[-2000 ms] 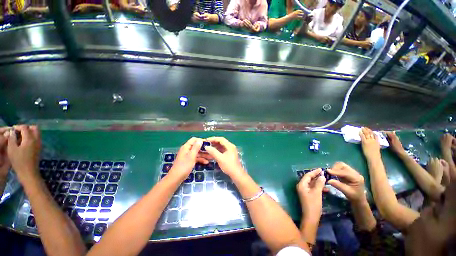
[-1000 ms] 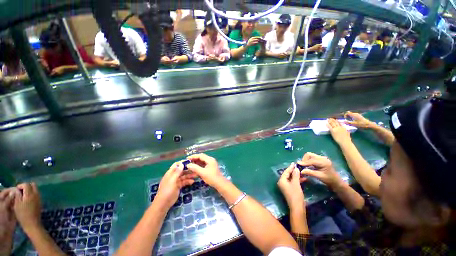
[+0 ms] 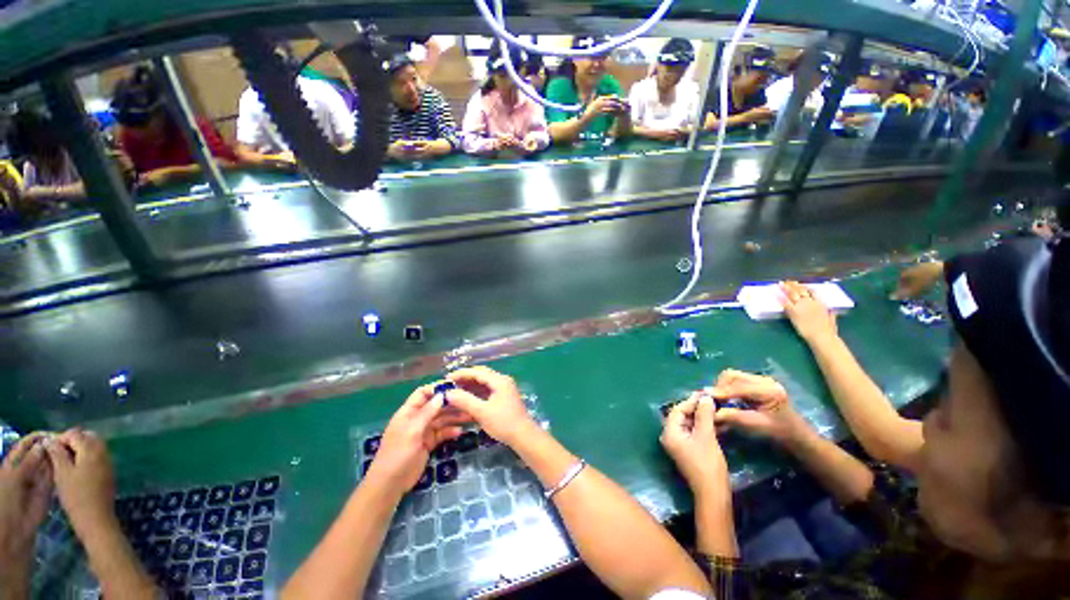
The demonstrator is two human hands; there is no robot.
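Observation:
My left hand point(image 3: 407, 436) and my right hand point(image 3: 491, 404) meet in front of me, above the top edge of a clear blister tray point(image 3: 469, 527). Their fingers hold a small black square housing point(image 3: 445, 390) between them, partly covered by the fingertips. The tray lies on the green ledge. Its upper rows hold several black squares, partly hidden by my hands; the lower pockets look pale and empty. My right wrist wears a silvery bracelet.
Another tray of black squares point(image 3: 223, 527) lies left, beside a neighbour's hands point(image 3: 59, 481). Right are a neighbour's hands point(image 3: 722, 422), a white power strip point(image 3: 769, 301) and a capped person. Small parts point(image 3: 372, 322) lie on the dark belt point(image 3: 528, 275). A ribbed black hose point(image 3: 340, 152) hangs overhead.
The view has tilted up and turned right since the oldest frame. Both hands keep the black housing between their fingers. At the right, a neighbour's hand has left the power strip's far end.

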